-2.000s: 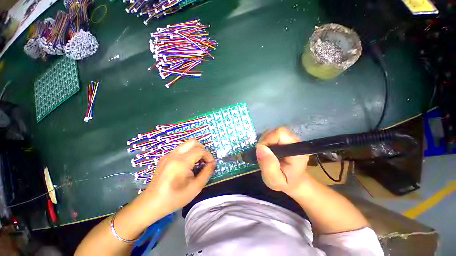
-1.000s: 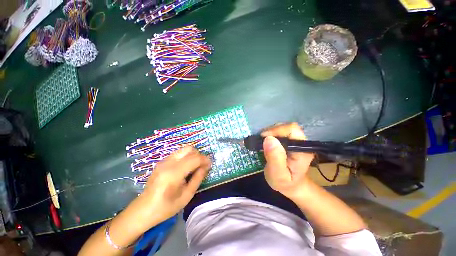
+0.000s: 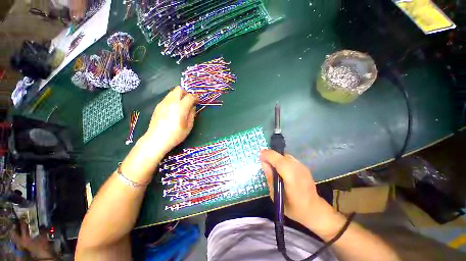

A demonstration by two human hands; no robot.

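My right hand [image 3: 295, 186] is closed round the black soldering iron [image 3: 277, 141], its metal tip pointing away from me, clear of the board. My left hand [image 3: 171, 118] is at the near left edge of the loose wire pile [image 3: 212, 81], fingertips together at the wire ends; whether they hold a wire is hidden. The green PCB panel [image 3: 249, 148] lies flat near the bench edge. Rows of multi-colour wires [image 3: 196, 176] with white plugs cover its left part and stick out past its left side. Its right part shows bare boards with bright glare.
The yellowish tip-cleaning pot [image 3: 347, 76] stands upper right. Wired panels [image 3: 204, 25] lie at the top. Bundled leads [image 3: 124, 80], a bare panel [image 3: 103, 116] and a small wire group [image 3: 133, 127] are at left. A yellow tray [image 3: 424, 16] is top right. Another person's hand [image 3: 76, 7] shows top left.
My left hand has left the panel and moved up to the wire pile. The iron has lifted off the panel and swung from sideways to pointing forward. The view has shifted, showing more at top left.
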